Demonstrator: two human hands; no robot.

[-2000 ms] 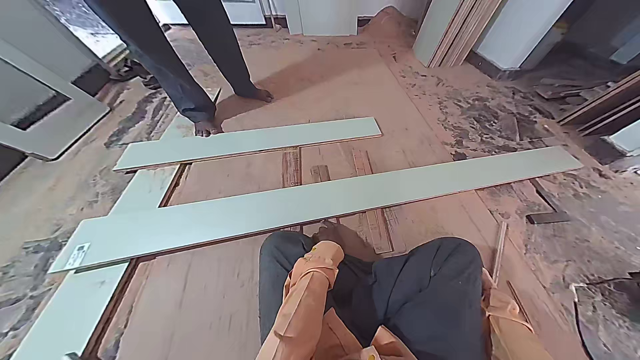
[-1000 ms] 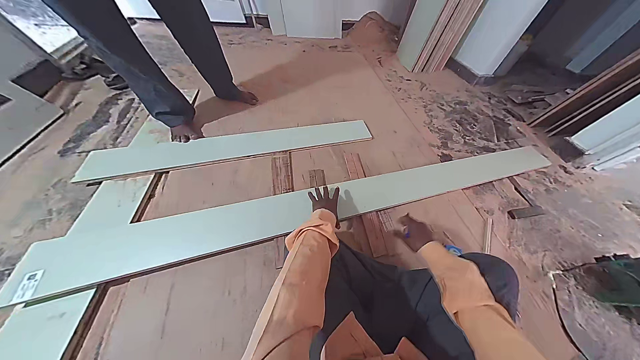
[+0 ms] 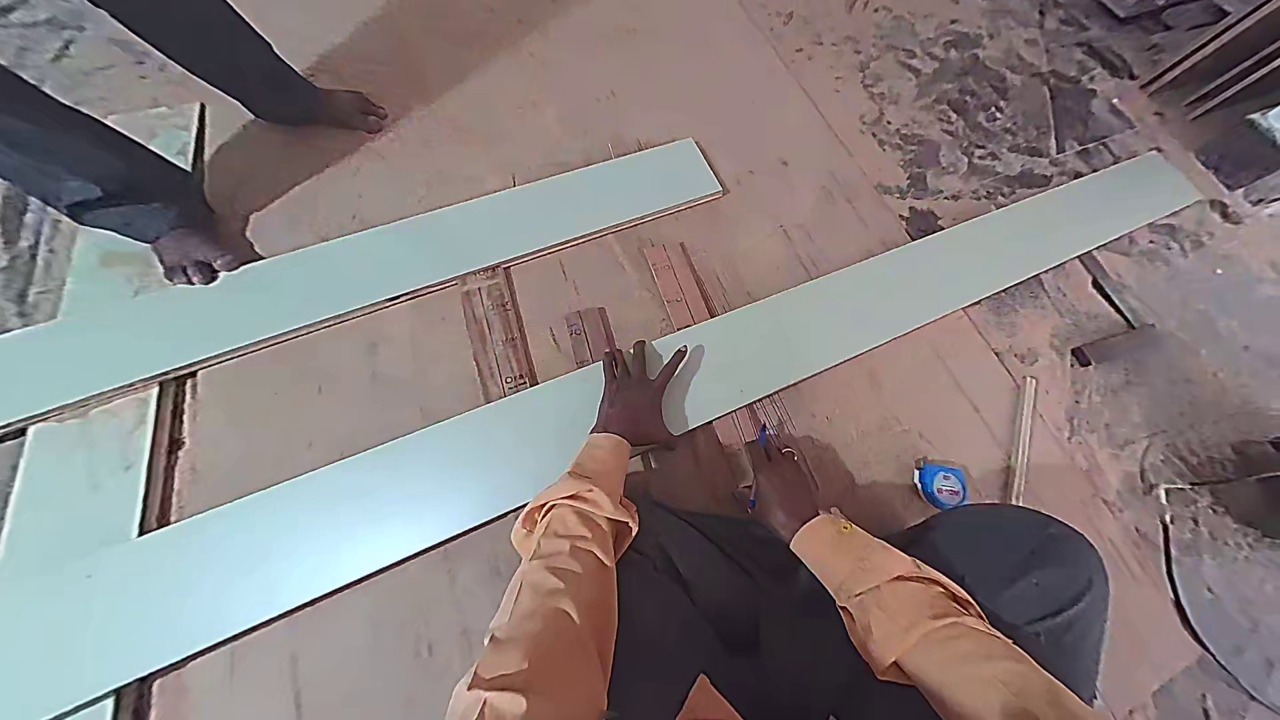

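A long pale green board (image 3: 400,500) lies slantwise across the floor in front of my crossed legs. My left hand (image 3: 637,398) rests flat on its middle, fingers spread, pressing on the surface. Just below the board's near edge, my right hand (image 3: 783,485) holds a thin blue pen (image 3: 764,436) between its fingers. A blue tape measure (image 3: 940,484) lies on the floor to the right of that hand. Beyond the long board is a shorter pale board (image 3: 450,245), roughly parallel to it. Brown wooden strips (image 3: 495,335) with printing lie under and between the boards.
Another person's bare feet (image 3: 190,255) and dark trousers are at the upper left, one foot at the shorter board. A pale board (image 3: 85,470) runs crosswise beneath at the left. A thin wooden stick (image 3: 1022,440), a small dark block (image 3: 1112,345) and a cable (image 3: 1170,540) lie at the right.
My left hand stays on the long board, where it came to rest after being low by my lap. My right hand has moved in toward the board's near edge. The view has tilted down.
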